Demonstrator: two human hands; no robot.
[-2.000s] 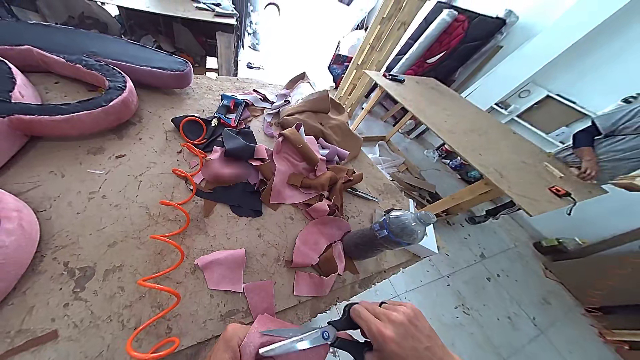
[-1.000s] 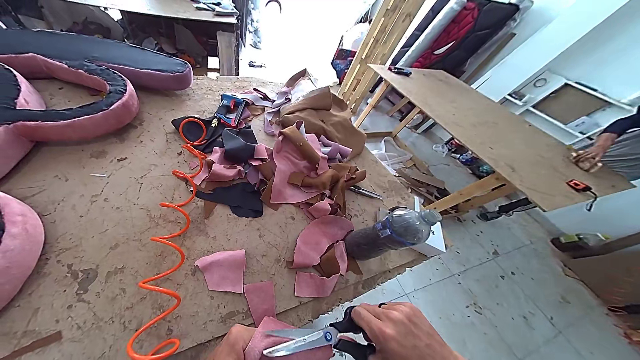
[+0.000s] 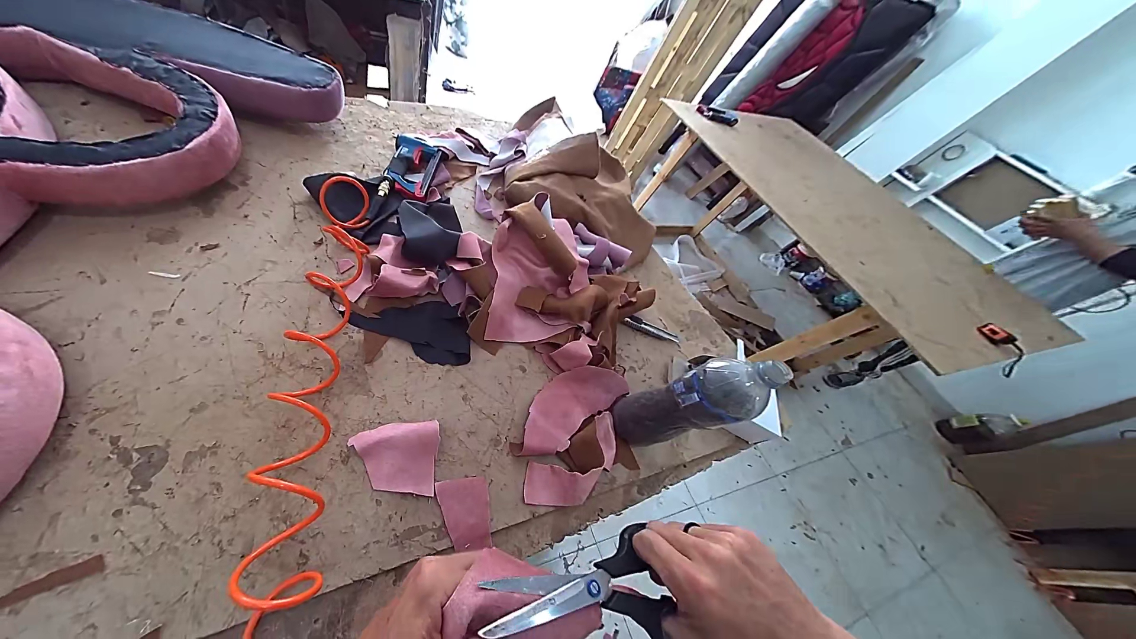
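My right hand (image 3: pixel 723 577) holds black-handled scissors (image 3: pixel 572 596) by the handles, at the bottom of the head view. Their metal blades are apart, and lie over a piece of pink fabric (image 3: pixel 479 590). That fabric is gripped by my left hand (image 3: pixel 417 596), just left of the blades, at the near edge of the table. Two cut pink pieces, one squarish (image 3: pixel 399 457) and one narrower (image 3: pixel 465 513), lie on the table beyond my left hand. Further pink and brown scraps (image 3: pixel 572 413) lie beside a plastic bottle (image 3: pixel 701 399) with dark contents.
A coiled orange air hose (image 3: pixel 311 408) runs to a pneumatic stapler (image 3: pixel 414 167) by a heap of scraps (image 3: pixel 532 266). A utility knife (image 3: pixel 650 330) lies near it. Pink upholstered frames (image 3: pixel 204 160) rest at left. Another person's hand (image 3: pixel 1065 226) is beyond the second table (image 3: pixel 879 240).
The other person's hand has lifted off the second table and now holds something. My hands stay in nearly the same place with the scissors and fabric.
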